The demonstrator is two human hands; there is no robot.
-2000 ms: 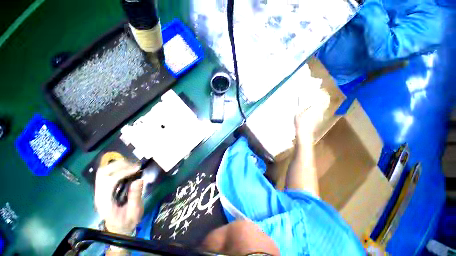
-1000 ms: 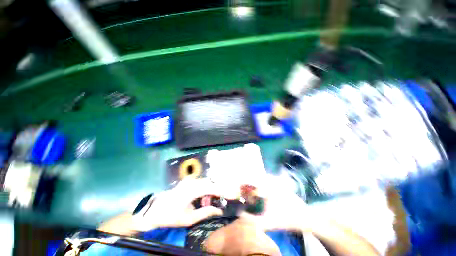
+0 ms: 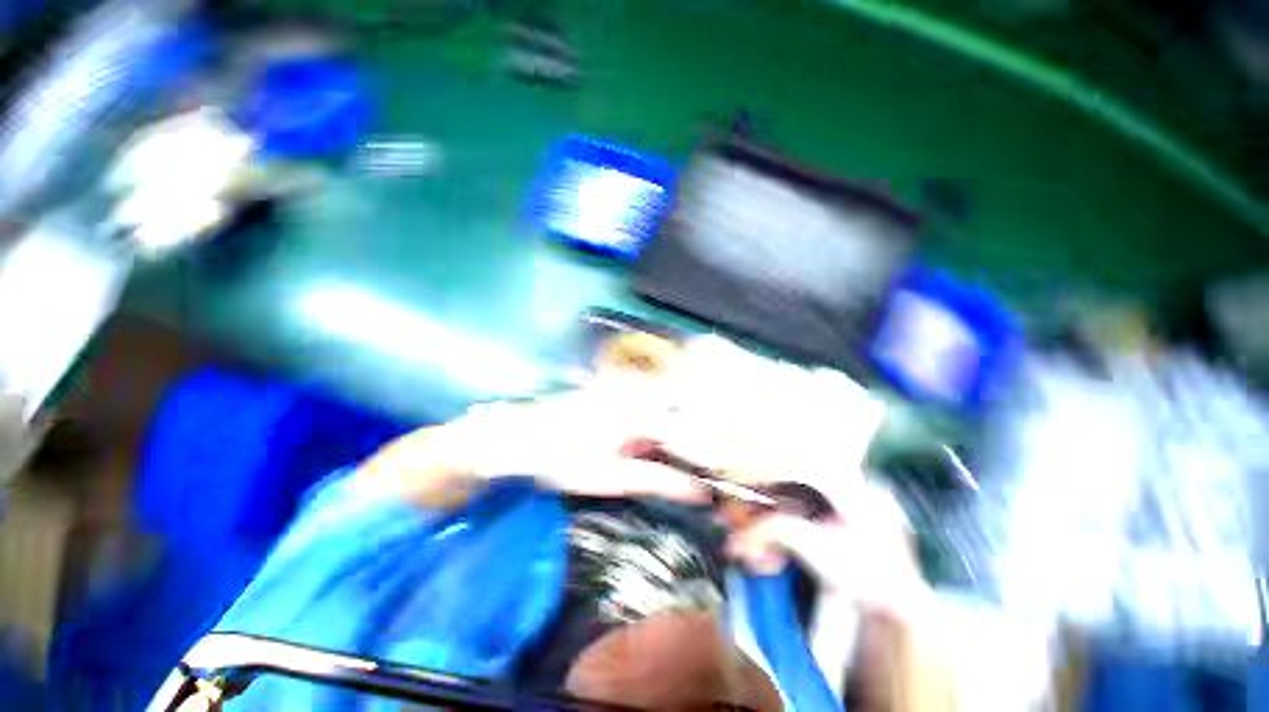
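The view is strongly blurred. My left hand (image 3: 585,448) and my right hand (image 3: 821,536) meet in front of my chest, at the near edge of the cream-white jig (image 3: 779,403). Their fingers are closed around a small dark part (image 3: 796,497) with a thin light streak beside it; its shape is too blurred to tell. The black fixture plate's tan ring (image 3: 636,351) shows left of the jig. The black screw tray (image 3: 696,282) lies behind the jig, with a silvery heap in it.
Blue bins with pale contents stand left (image 3: 547,209) and right (image 3: 999,341) of the tray. A white, blurred pile (image 3: 1141,487) covers the right side. Another blue container (image 3: 309,109) and a white object (image 3: 181,181) are at the upper left.
My right hand has left the carton side and joined my left hand in front of my chest. The view has swung left, and the electric screwdriver no longer shows clearly.
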